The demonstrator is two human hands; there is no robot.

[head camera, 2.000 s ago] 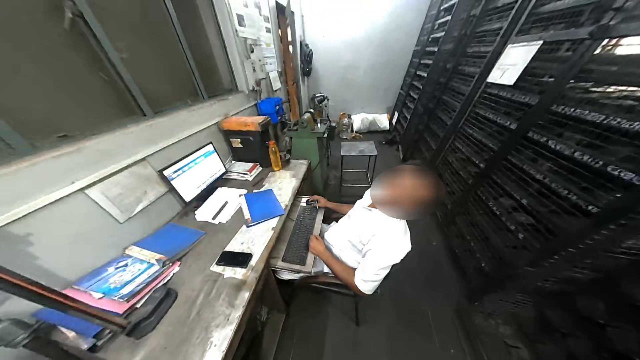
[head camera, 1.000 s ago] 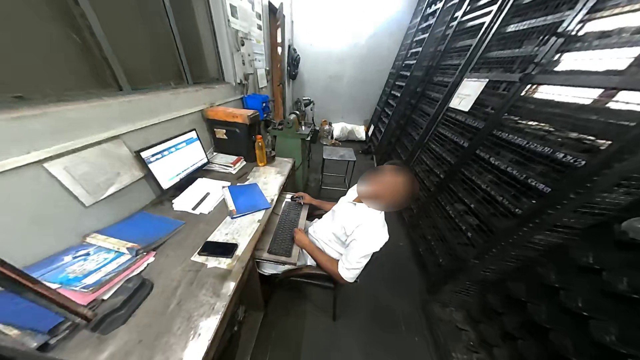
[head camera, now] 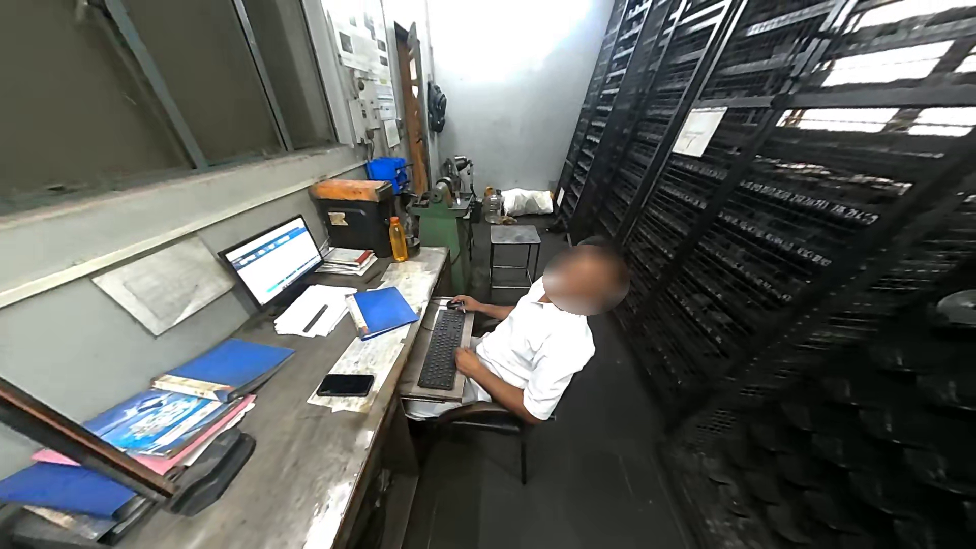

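Neither of my hands shows in the head view. A seated person in a white shirt (head camera: 534, 347) faces the desk, one hand at a computer mouse (head camera: 455, 304) and the other at the near edge of a black keyboard (head camera: 442, 349) on a pull-out tray. On the desk (head camera: 297, 457) stands a lit monitor (head camera: 276, 259) with loose white papers (head camera: 314, 309) and a dark pen-like item in front of it. A blue folder (head camera: 383, 311) lies beside them. Closer to me, a black smartphone (head camera: 345, 385) rests on a stained sheet.
Blue folders (head camera: 225, 367) and booklets are piled at the left. An orange bottle (head camera: 398, 239) stands by a black bin with an orange lid (head camera: 352, 191). Beyond are a green machine (head camera: 442, 229) and a metal stool (head camera: 515, 236). Tall black mesh racks (head camera: 686, 198) line the right side.
The view has shifted somewhat. The seated person remains at the keyboard and mouse, and nothing on the desk has plainly moved.
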